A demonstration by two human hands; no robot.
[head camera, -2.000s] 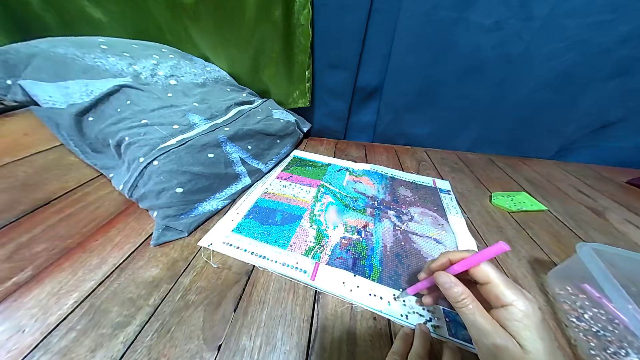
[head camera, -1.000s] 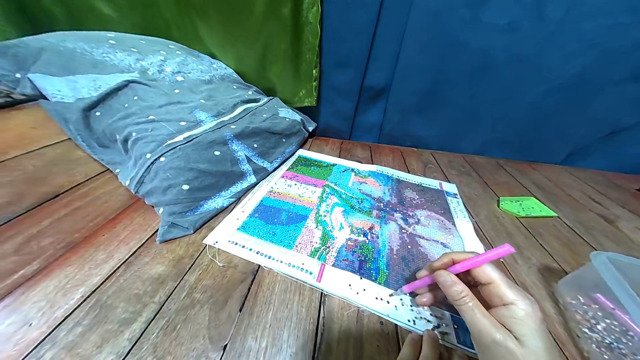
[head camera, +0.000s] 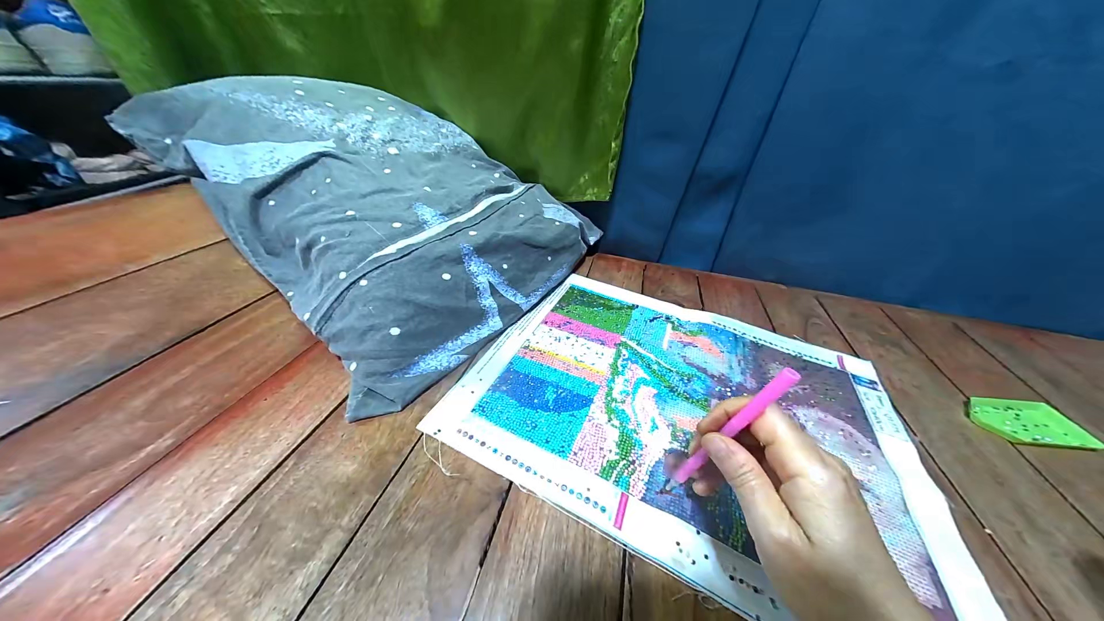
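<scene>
My right hand (head camera: 789, 492) pinches a pink diamond-painting pen (head camera: 737, 423) between thumb and fingers. The pen's tip points down at the lower middle of a diamond-painting canvas (head camera: 543, 405), partly covered with small coloured drills. Loose dark drills (head camera: 690, 552) lie on its white lower margin. The canvas lies flat on the wooden planks, its lower right part hidden behind my right hand. My left hand is out of the frame. To the right rests a green drill tray (head camera: 1031, 423) with small drills in it.
A grey patterned pillow (head camera: 431, 233) lies left of the canvas, close to its upper left edge. Behind hang a green curtain (head camera: 388, 52) and a blue cloth (head camera: 906, 155). Folded fabrics (head camera: 60, 39) are at the far left. Wooden planks (head camera: 259, 492) run beneath everything.
My right hand with the pen has moved from the loose drills on the margin up onto the picture area. The view has swung right-to-left; my left fingers and the clear container have left it.
</scene>
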